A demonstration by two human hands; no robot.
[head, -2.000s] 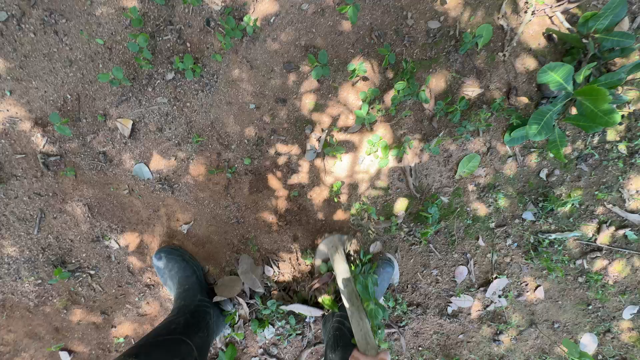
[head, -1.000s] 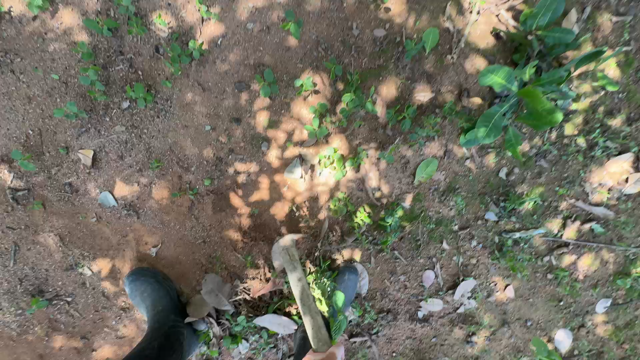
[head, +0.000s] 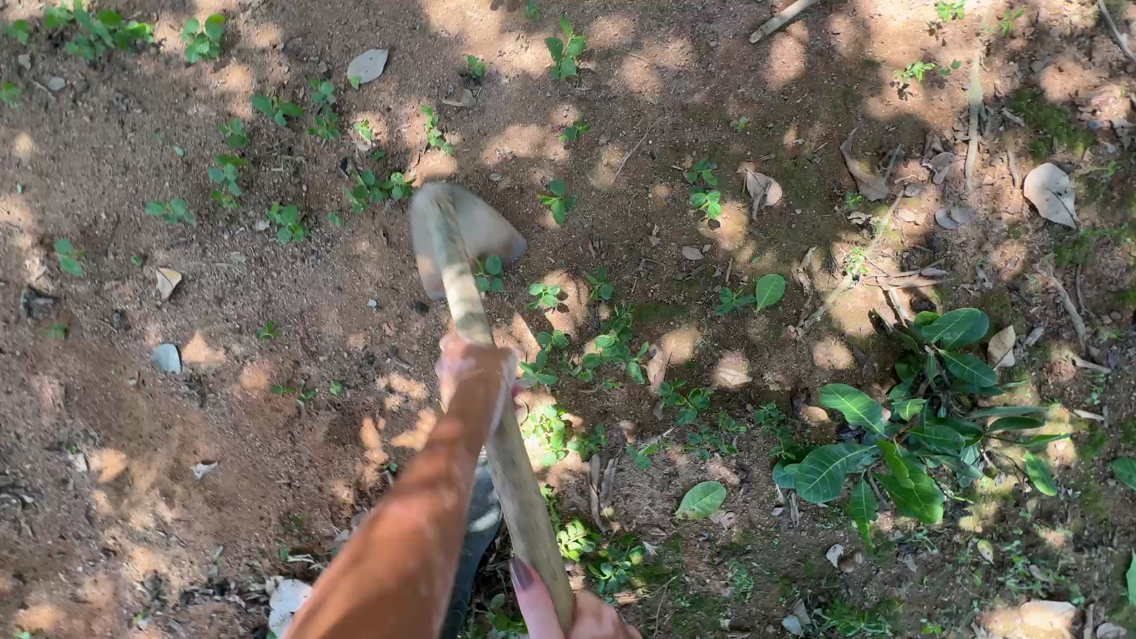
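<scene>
A hoe with a broad metal blade (head: 486,226) and a long wooden handle (head: 524,497) crosses the middle of the view. My left hand (head: 477,362) is closed around the handle a short way below the blade, its arm coming up from the bottom edge. Lower down, at the bottom edge, my right hand (head: 568,612) grips the same handle, the thumb on its left side. Small green seedlings (head: 612,342) grow right of the handle, and others (head: 288,222) stand left of the blade. The blade is slightly blurred; whether it touches the soil I cannot tell.
A dark boot (head: 477,532) shows partly behind my left arm and the handle. A larger leafy plant (head: 923,426) grows at the right. Dry leaves (head: 1050,193) and thin sticks (head: 856,271) lie on the brown soil. A piece of branch (head: 783,19) lies at the top.
The hoe's blade has moved away from beside the boots to farther up the view. My left hand, not seen before, now holds the handle near the blade. The view has shifted forward.
</scene>
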